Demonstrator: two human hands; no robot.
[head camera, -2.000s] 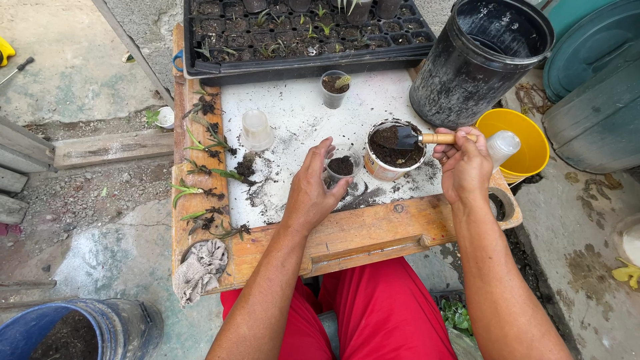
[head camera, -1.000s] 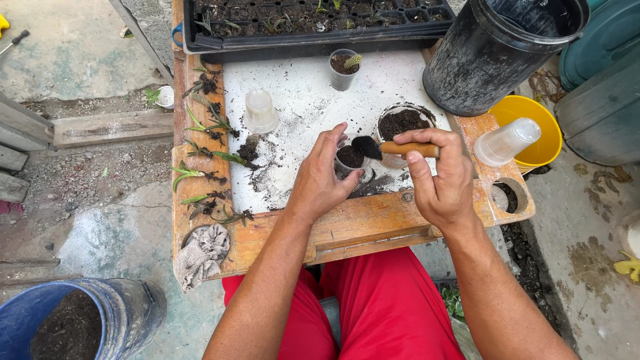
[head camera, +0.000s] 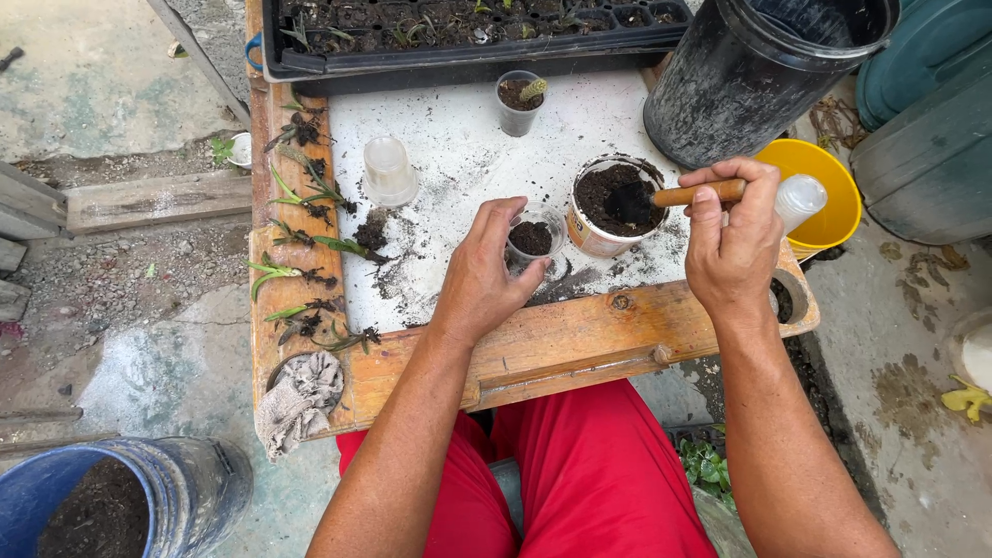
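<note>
My left hand (head camera: 492, 267) is wrapped around a clear plastic cup (head camera: 536, 232) partly filled with dark soil, on the white tabletop. My right hand (head camera: 732, 232) grips the wooden handle of a small trowel (head camera: 697, 194). The trowel's dark blade rests in the soil of a white tub (head camera: 601, 237), just right of the cup. A grey plastic cup (head camera: 518, 116) with soil and a small cactus stands behind them. Upside down to the left is a stack of clear cups (head camera: 389, 172). Bare-rooted succulent seedlings (head camera: 283, 270) lie along the table's left wooden edge.
A black seedling tray (head camera: 480, 58) spans the back of the table, with a tall black bucket (head camera: 756, 85) at its right. Beyond the right edge is a yellow bucket (head camera: 833, 186). A crumpled rag (head camera: 301, 399) lies at the front left corner, above a blue bucket (head camera: 194, 488) of soil.
My right hand has moved the trowel from above the small cup back into the tub's soil, where it also was two seconds ago. My left hand stays around the cup.
</note>
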